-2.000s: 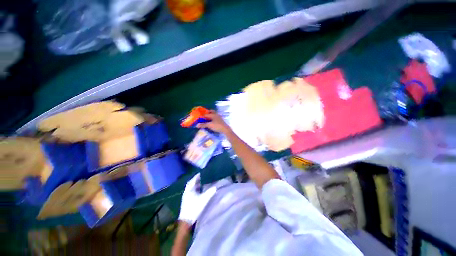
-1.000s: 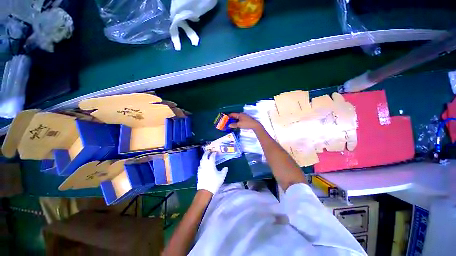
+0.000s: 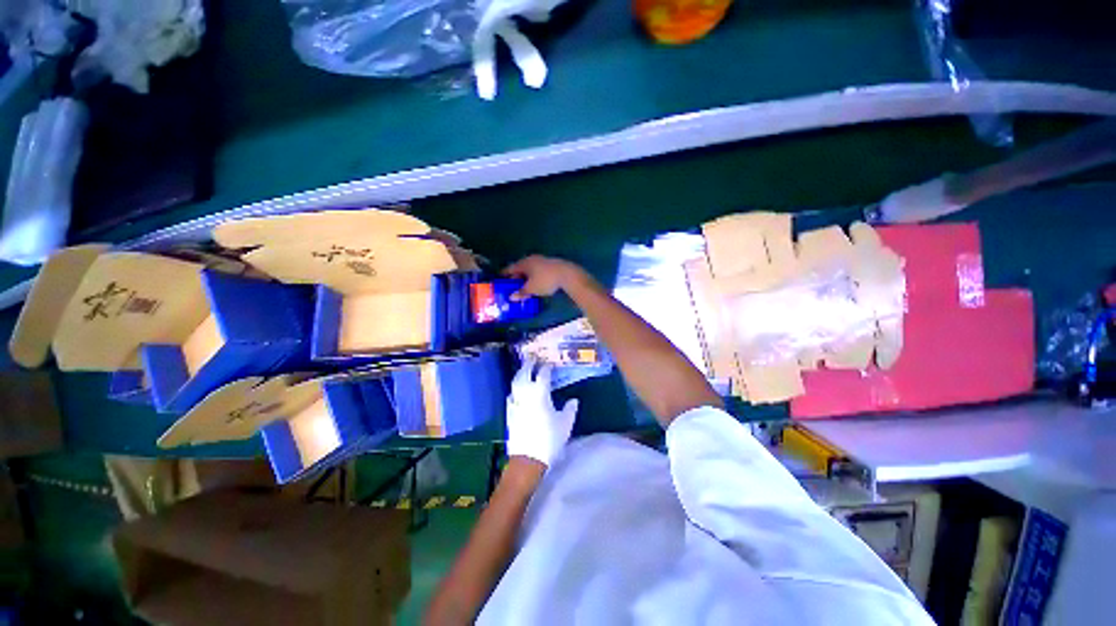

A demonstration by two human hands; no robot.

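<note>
My right hand (image 3: pixel 539 279), bare, grips a small tape dispenser (image 3: pixel 492 301) with a blue body and orange-red front, beside the blue retail boxes. My left hand (image 3: pixel 536 416), in a white glove, has its fingertips at the left edge of a small printed card (image 3: pixel 569 352) on the bench; whether they grip it I cannot tell. The card has a clear shiny film around it. Open retail boxes (image 3: pixel 251 336), blue outside and tan inside, stand in rows at the left with flaps up.
White sheets (image 3: pixel 655 294), tan box blanks (image 3: pixel 749 275) and red card sheets (image 3: pixel 961 349) lie to the right. A white rail (image 3: pixel 526 165) crosses behind. Beyond it lie a clear plastic bag (image 3: pixel 367 37) and white glove (image 3: pixel 512 49). A white machine (image 3: pixel 942 446) stands lower right.
My right hand has moved left with the dispenser, from above the card to the blue boxes. My left hand stays at the card. The view has shifted slightly.
</note>
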